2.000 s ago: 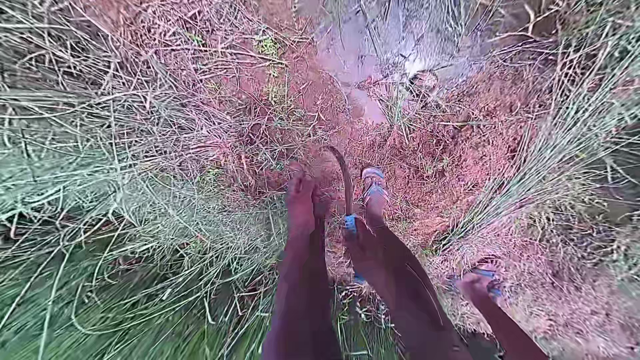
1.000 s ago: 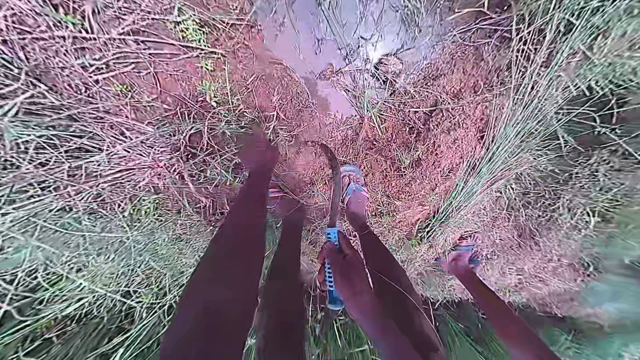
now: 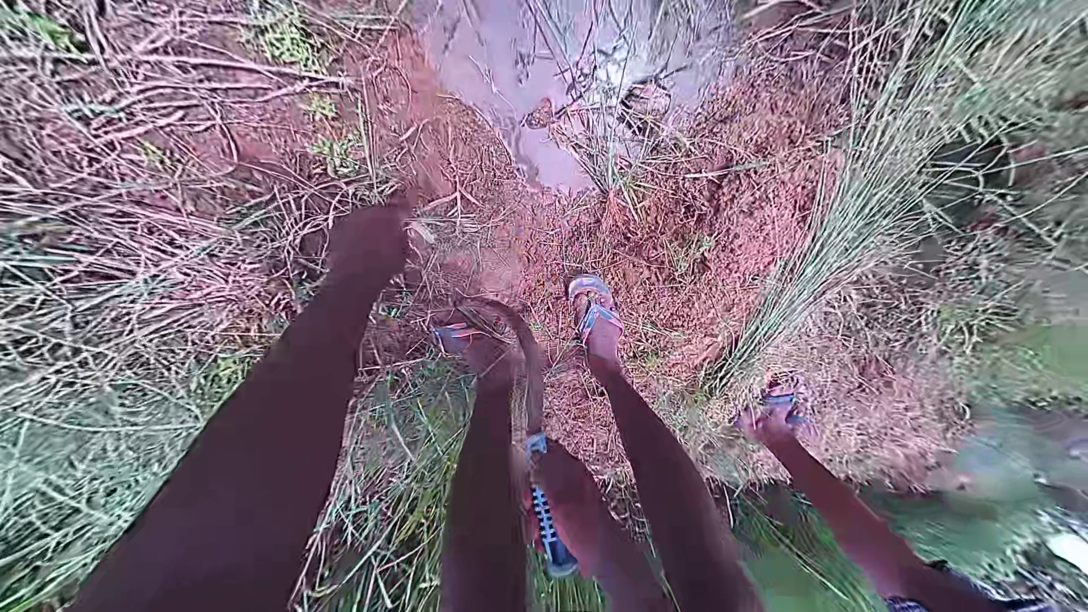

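Note:
My right hand, low in the middle, is closed around the blue ribbed handle of a sickle. Its curved blade points up and hooks over to the left, above one of my sandaled feet. My left hand reaches out at upper left over cut stalks and bare soil; it is dark and blurred, so its fingers and anything in them cannot be made out. Two legs stand between the arms, with a sandal on the foot right of the blade.
Muddy water lies at the top centre, with stems in it. Dry cut stalks cover the left side. Tall green grass leans at the right. Another person's sandaled foot and lower leg show at lower right.
My left hand has moved up and to the left, away from my feet. The sickle stays in my right hand, and its whole handle now shows, unlike in the earliest frame.

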